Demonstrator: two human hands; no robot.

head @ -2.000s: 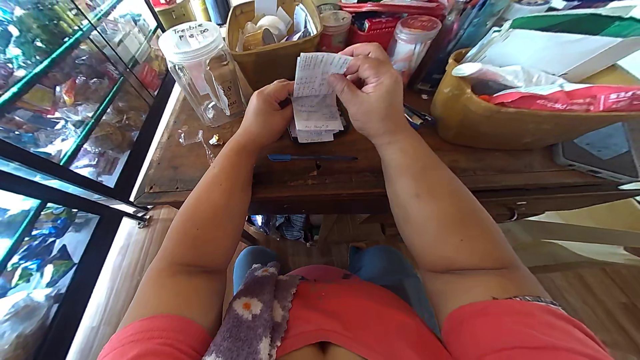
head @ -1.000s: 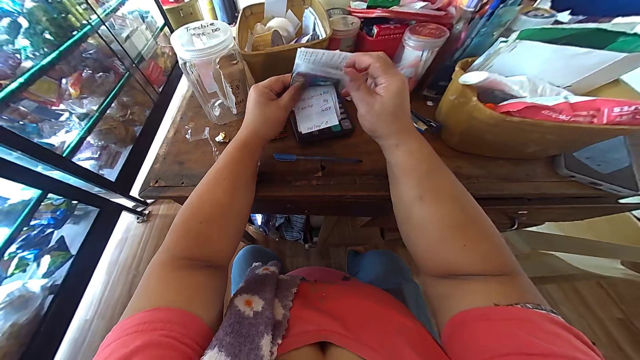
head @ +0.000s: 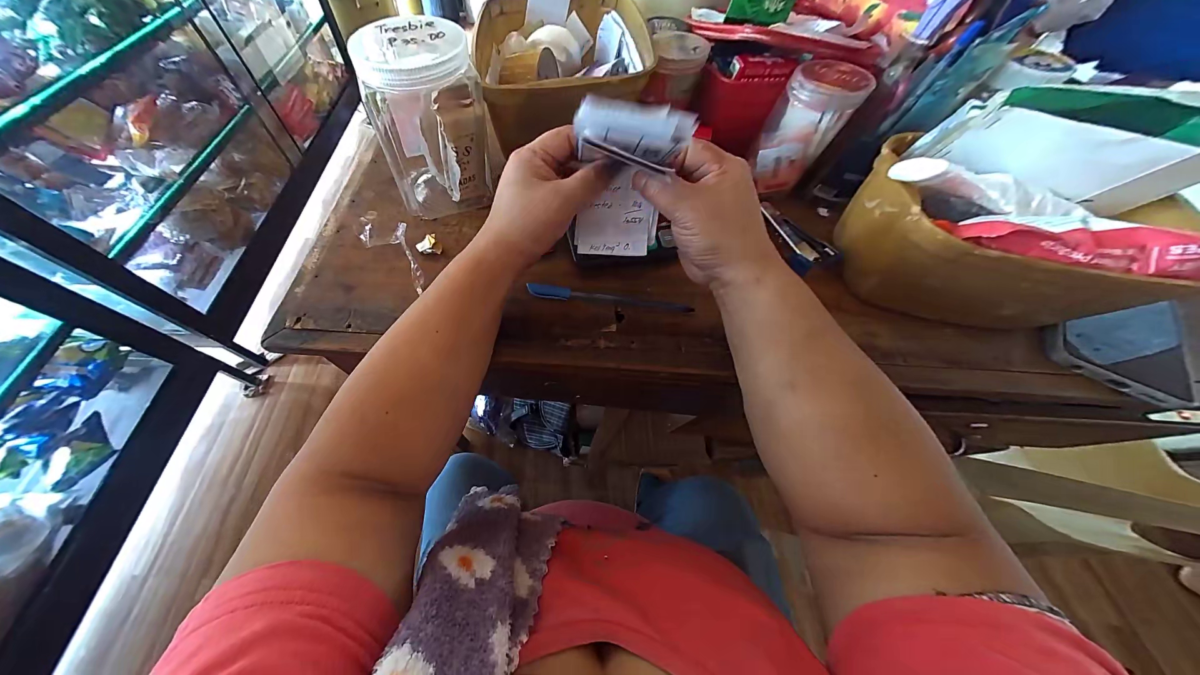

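My left hand [head: 539,192] and my right hand [head: 708,206] pinch a small stack of paper slips [head: 633,131] between thumbs and fingers, one hand at each side. The slips are blurred and bent. Below them a handwritten paper slip [head: 616,227] lies on a dark object, mostly hidden, that looks like a calculator. A blue capped pen [head: 609,298] rests on the wooden desk near its front edge. To the left of my left hand stands a clear plastic jar [head: 422,122] with a white lid that bears writing.
Behind my hands are a yellow-brown container [head: 562,89] of papers and tape, and a red-lidded jar [head: 811,117]. A large tan basket [head: 975,272] with packets stands at the right, beside a grey device [head: 1125,342]. Glass shelving [head: 178,178] is at the left; pens [head: 797,239] lie near my right hand.
The handwritten slip on the dark object was uncovered between the first and second frames. My hands have stayed over the desk, and the slips in them have changed position.
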